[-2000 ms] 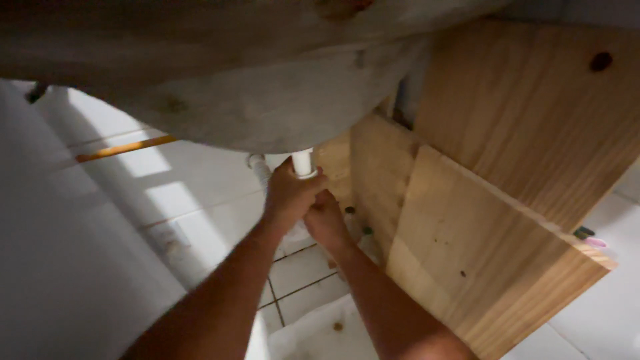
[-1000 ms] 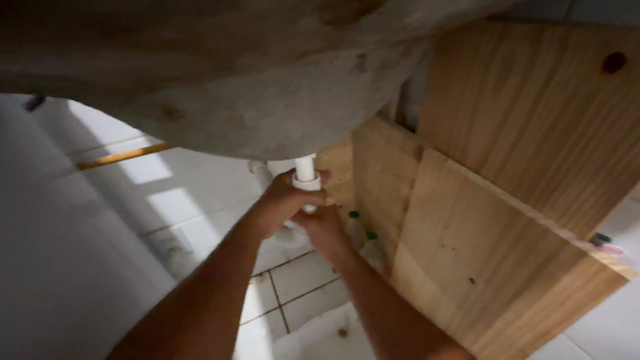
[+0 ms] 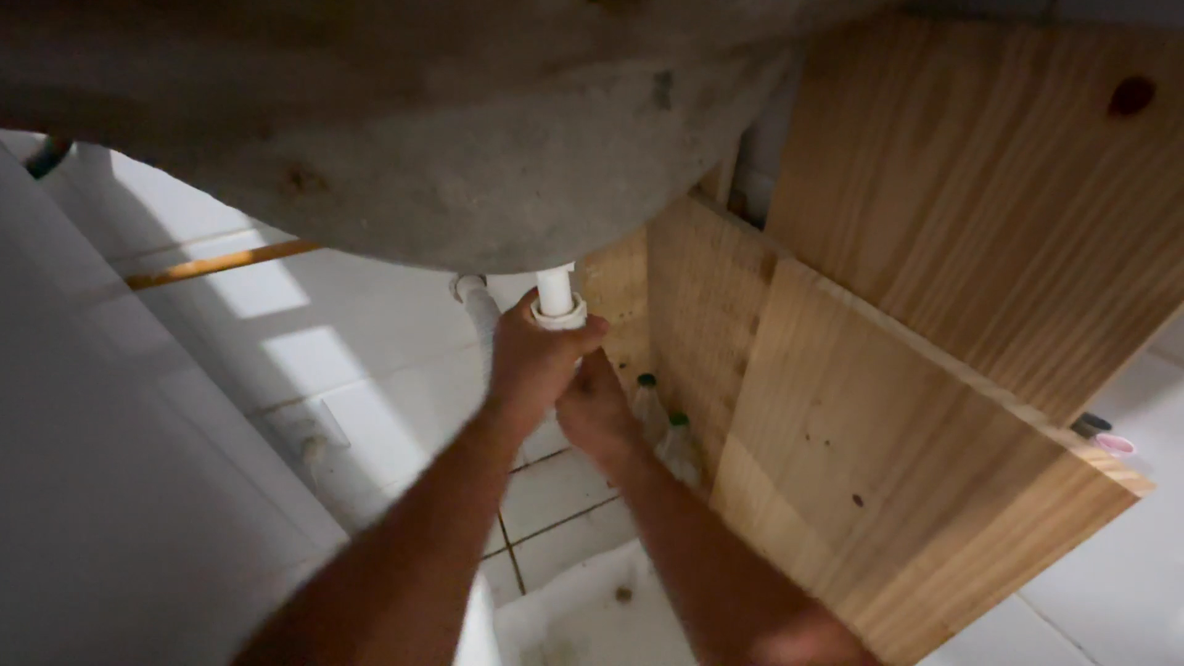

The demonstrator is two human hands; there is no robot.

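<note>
Under a grey basin [image 3: 481, 194], a white plastic drain pipe [image 3: 555, 291] comes down into a white slip nut [image 3: 560, 314]. My left hand [image 3: 536, 361] is wrapped around the fitting just beneath the nut, its thumb or a finger reaching across to the right. Lower and to the right, my right hand [image 3: 597, 402] grips the same drain fitting, close against the left hand; most of the fitting is hidden by both hands. A corrugated white drain hose [image 3: 483, 319] runs down from the wall behind my left hand.
Wooden boards [image 3: 869, 444] stand close on the right. Two clear bottles with green caps [image 3: 680, 449] are behind my right forearm. A yellow pipe [image 3: 222, 264] crosses the tiled wall at left. A white tray or basin [image 3: 592, 610] lies below on the tiled floor.
My hands stay at the drain fitting while their grip shifts. The white nut, mostly covered two seconds ago, now shows above my left hand.
</note>
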